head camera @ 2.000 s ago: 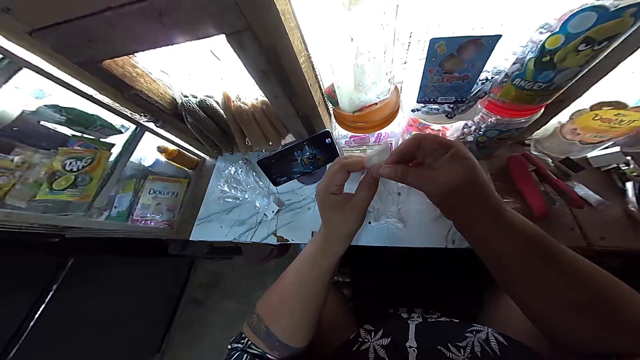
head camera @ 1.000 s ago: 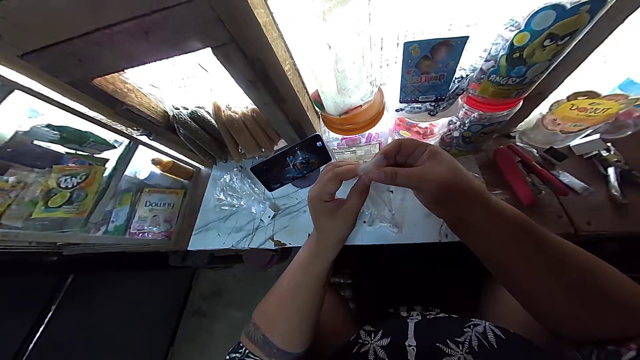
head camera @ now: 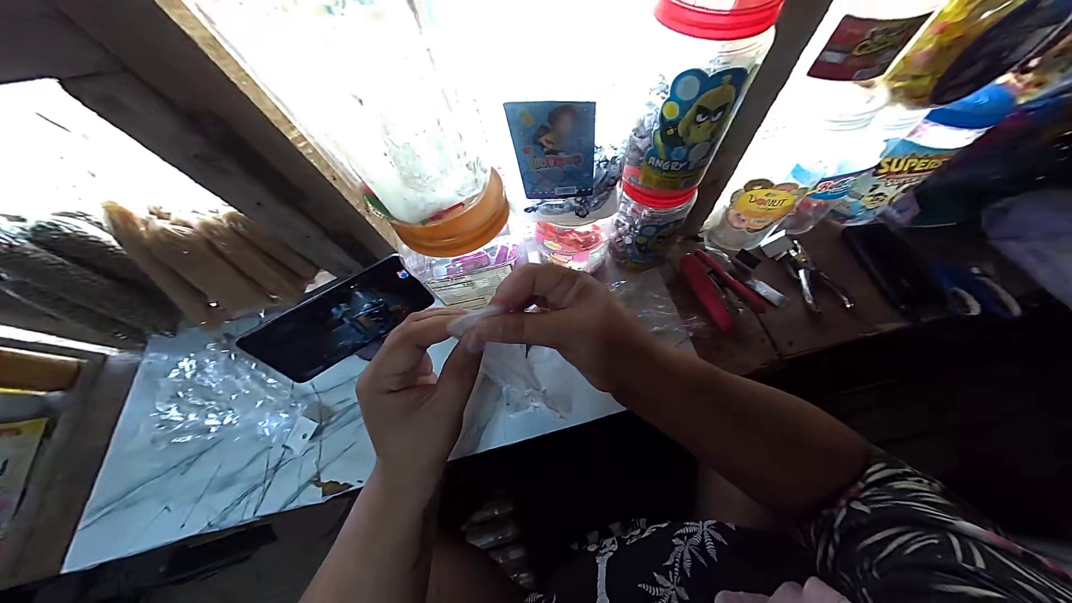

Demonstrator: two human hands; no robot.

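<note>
Both my hands meet above the marbled white counter. My left hand [head camera: 414,377] pinches one side of a small clear plastic bag [head camera: 477,318] between thumb and forefinger. At its other side, my right hand [head camera: 557,322] grips the gathered plastic with thumb and fingertips. Clear plastic film [head camera: 523,381] lies on the counter beneath the hands. A smartphone [head camera: 335,318] with a lit screen leans left of my left hand. Further left rests a heap of clear plastic bags [head camera: 222,394]. What the pinched bag contains cannot be made out.
A jar with an orange lid [head camera: 456,222] stands behind the hands, beside a jar with a blue card [head camera: 553,151]. Stacked red-lidded candy jars [head camera: 687,126] rise further right. A red-handled tool [head camera: 712,293] and metal pliers [head camera: 808,280] lie on the brown wooden surface.
The view has shifted to the right, showing more jars there. Both hands remain together, pinching the plastic.
</note>
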